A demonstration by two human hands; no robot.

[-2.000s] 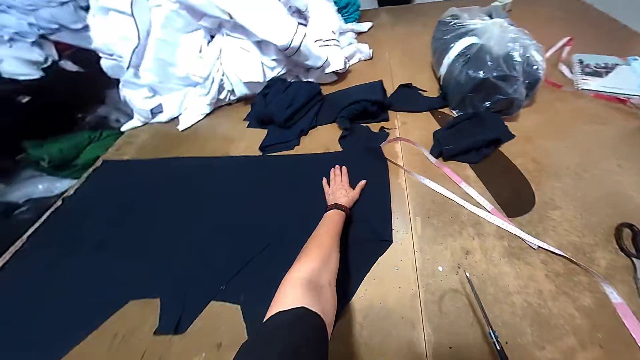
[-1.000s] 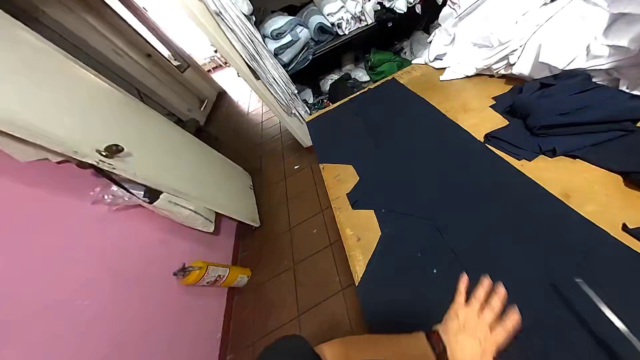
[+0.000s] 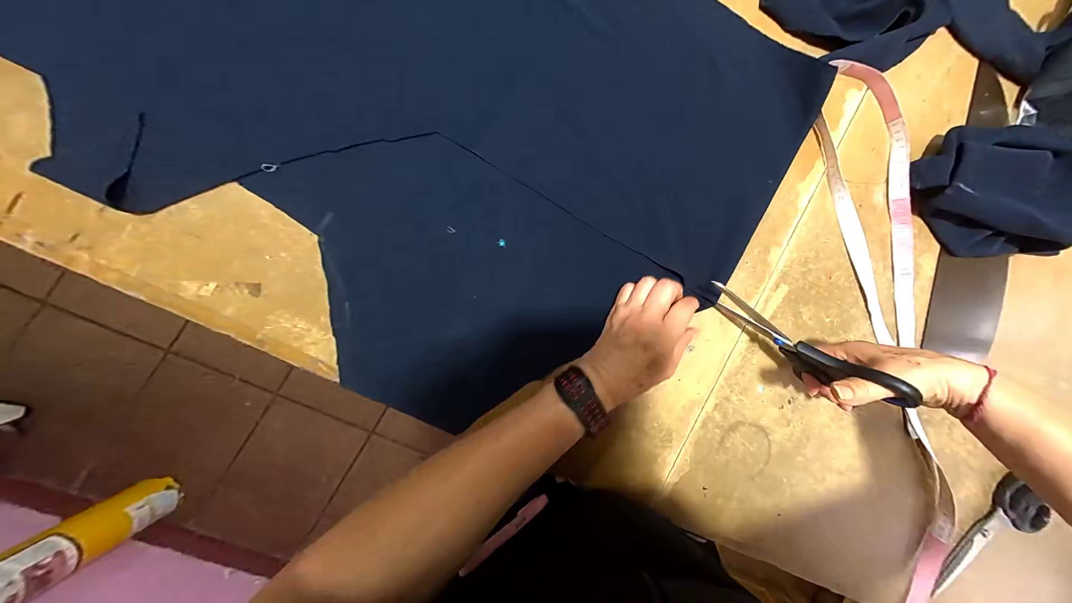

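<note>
A large dark navy fabric (image 3: 586, 109) lies spread on the wooden table (image 3: 737, 469), with a long line or cut running across it. My left hand (image 3: 645, 335) grips its near edge close to the right corner. In my right hand (image 3: 888, 373) is a pair of black-handled fabric scissors (image 3: 775, 335), blades parted, their tips at the fabric's edge just right of my left fingers. A pink and white tape measure (image 3: 900, 193) loops over the table and passes by my right hand, partly hidden by it.
Bundled navy cloth (image 3: 997, 193) lies at the right, with more navy pieces (image 3: 888, 25) at the top right. Another cutting tool (image 3: 980, 536) lies at the lower right. A yellow fire extinguisher (image 3: 100, 528) is beyond the table's edge, on the tiled floor (image 3: 234, 427) side at lower left.
My left hand, flat with spread fingers on the fabric earlier, now grips its edge. My right hand with the scissors has come into view. The view has swung left, then back right.
</note>
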